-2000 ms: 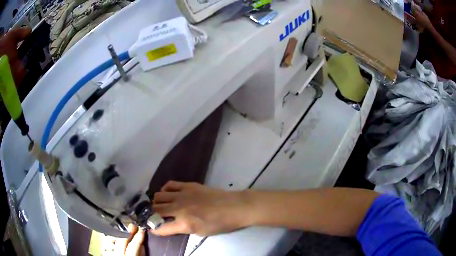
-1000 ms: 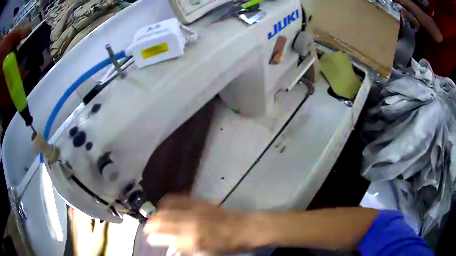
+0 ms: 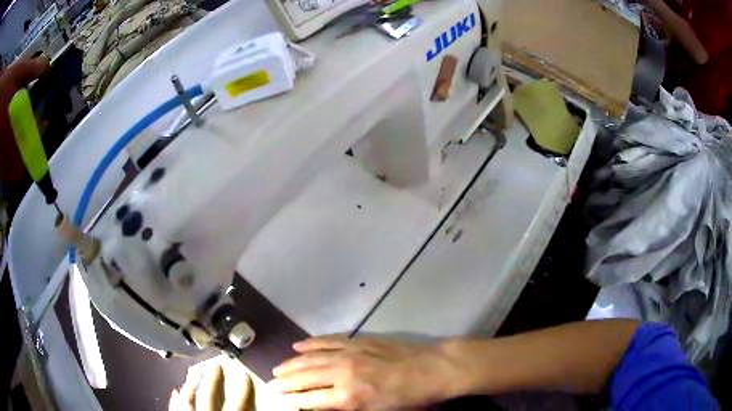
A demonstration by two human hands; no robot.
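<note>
The dark brown cut panel (image 3: pixel 269 321) lies flat on the bed under the head of the white sewing machine (image 3: pixel 321 120); part of it shows left of the head. My right hand (image 3: pixel 345 376) lies palm down on the panel, right of the needle area, fingers pointing left. My left hand (image 3: pixel 213 387) is at the bottom edge, cut off and glaring under the lamp, its fingers on the cloth just below the needle area. Whether it grips anything cannot be told. The presser foot and needle are hidden or too dark to make out.
A bright green screwdriver (image 3: pixel 30 136) stands upright at the head, near a blue air tube (image 3: pixel 120 148). An olive cloth scrap (image 3: pixel 547 116) lies by the handwheel (image 3: pixel 481 67). A crumpled grey bundle (image 3: pixel 658 209) is at the right. Parts of other people show at the upper corners.
The brown panel has shifted and turned; it no longer runs under the machine arm but spreads left of the head. The pale piece is no longer distinguishable. My right hand moved slightly right; my left hand reappeared.
</note>
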